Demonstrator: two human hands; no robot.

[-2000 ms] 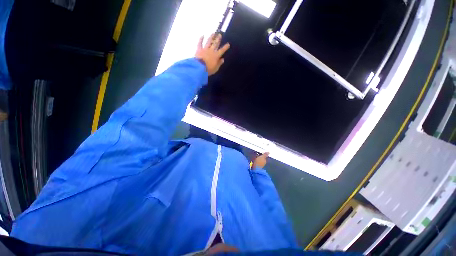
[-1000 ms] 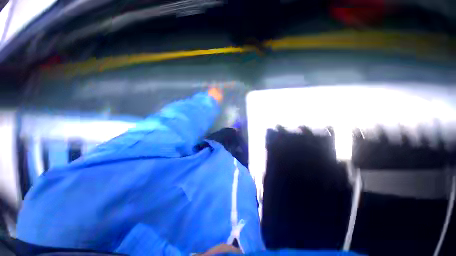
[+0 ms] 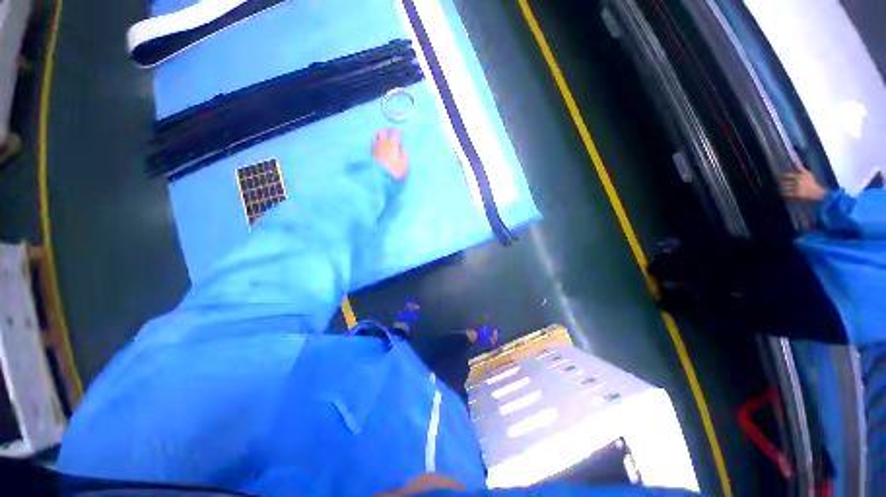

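My left hand (image 3: 391, 153) is over the light-blue table (image 3: 340, 209), just below a pale tape roll (image 3: 397, 104). Its fingers are close together and blurred; I cannot tell whether they hold anything. A small dark sheet with a yellowish grid (image 3: 259, 187) lies left of the hand, partly hidden by my sleeve. A small reddish patch shows at its lower edge; I cannot tell what it is. A bundle of long black strips (image 3: 291, 102) lies across the table. My right hand cannot be made out.
A white-and-black strip (image 3: 457, 121) runs along the table's right side. A looped band (image 3: 194, 29) lies at the far left. A slotted white foam stack (image 3: 573, 403) stands at lower right. Another person (image 3: 845, 257) stands at the conveyor (image 3: 719, 126), one hand on it.
The view has turned from the framed black panel to the blue table. My left hand has left the panel and is over the table. My right hand has gone out of sight.
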